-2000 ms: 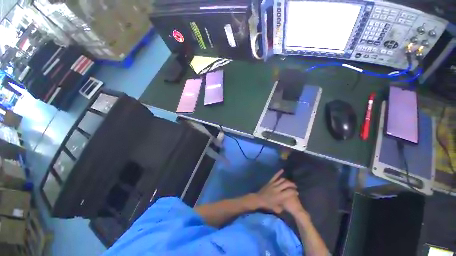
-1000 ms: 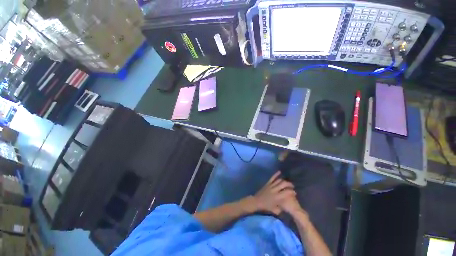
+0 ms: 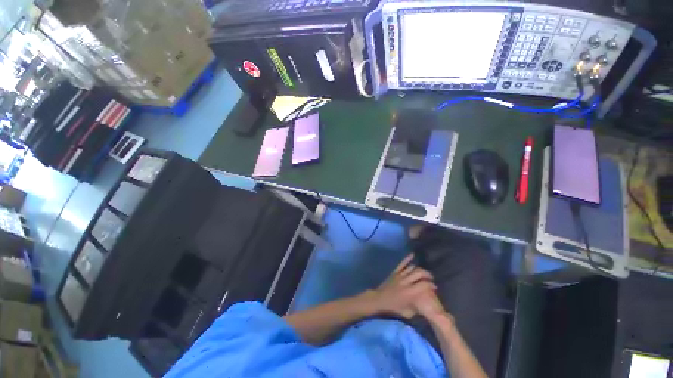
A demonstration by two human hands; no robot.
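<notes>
My left hand [image 3: 397, 286] and my right hand [image 3: 426, 301] are clasped together over my lap, with no object visible in them. On the bench in front, a dark phone [image 3: 408, 144] lies on a blue-grey test plate [image 3: 432, 184], with a thin black cable at its lower end. A phone with a purplish lit screen [image 3: 576, 164] lies on the right test plate [image 3: 615, 221], also cabled. Two loose phones, one pinkish [image 3: 271, 152] and one purplish [image 3: 305, 139], lie side by side at the left.
A black mouse [image 3: 486, 177] and red marker [image 3: 525, 171] lie between the plates. The RF tester [image 3: 509, 52] with blue cable [image 3: 509, 105] and a black box [image 3: 295, 63] stand behind. Stacked black trays [image 3: 199, 244] stand at my left. Yellow paper [image 3: 289, 108] lies near the loose phones.
The view has shifted slightly, so the bench items sit further left in the picture than two seconds ago. My hands stay clasped. The phones and plates have not visibly moved on the bench.
</notes>
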